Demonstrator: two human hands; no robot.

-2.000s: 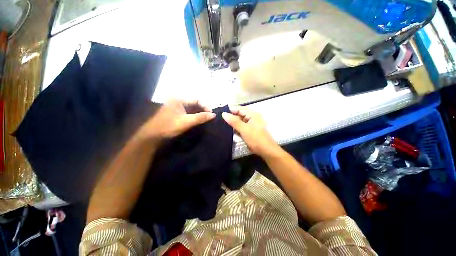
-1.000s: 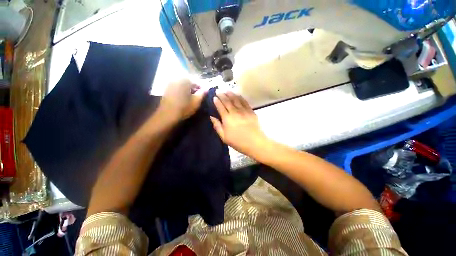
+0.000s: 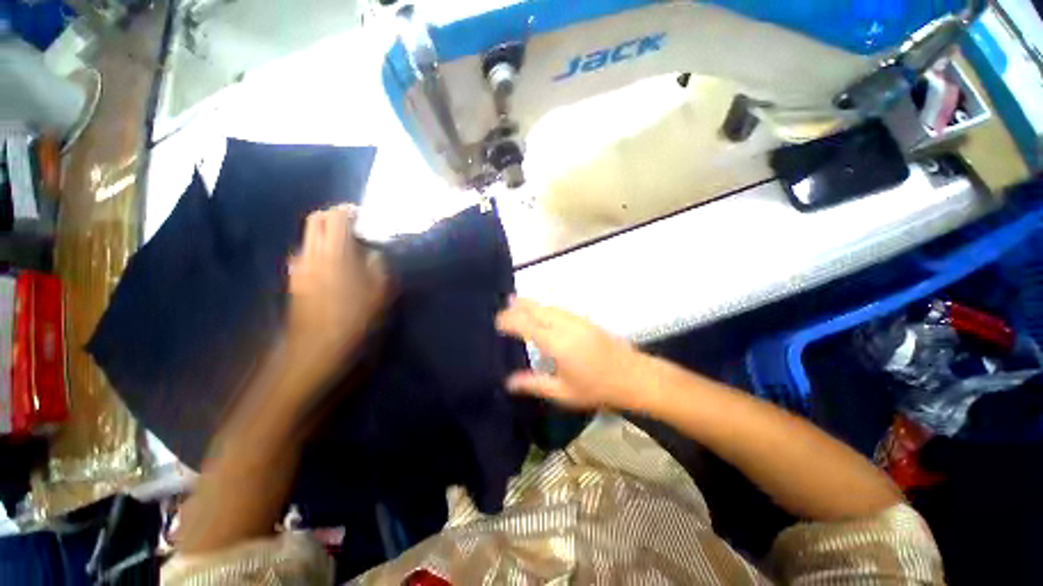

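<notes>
A dark navy garment panel [image 3: 440,309] lies on the white machine table, its top corner at the needle area of the JACK sewing machine [image 3: 618,97]. More dark cloth spreads to the left, with an angled edge and a notch at the top. My left hand [image 3: 332,280] is blurred and rests on the cloth left of the needle; its grip is not clear. My right hand [image 3: 572,355] is at the panel's right edge, fingers towards the cloth; whether it pinches the edge cannot be told.
A black phone-like rectangle [image 3: 841,166] lies on the machine bed at right, beside a small tray [image 3: 947,105]. A blue crate [image 3: 789,364] with clear and red plastic bags stands at right. A taped brown board [image 3: 105,246] and a red and white box [image 3: 40,353] are at left.
My left hand has moved left, away from the needle. My right hand has moved down along the panel's right edge. The panel's corner now shows uncovered at the needle area. The camera view has shifted.
</notes>
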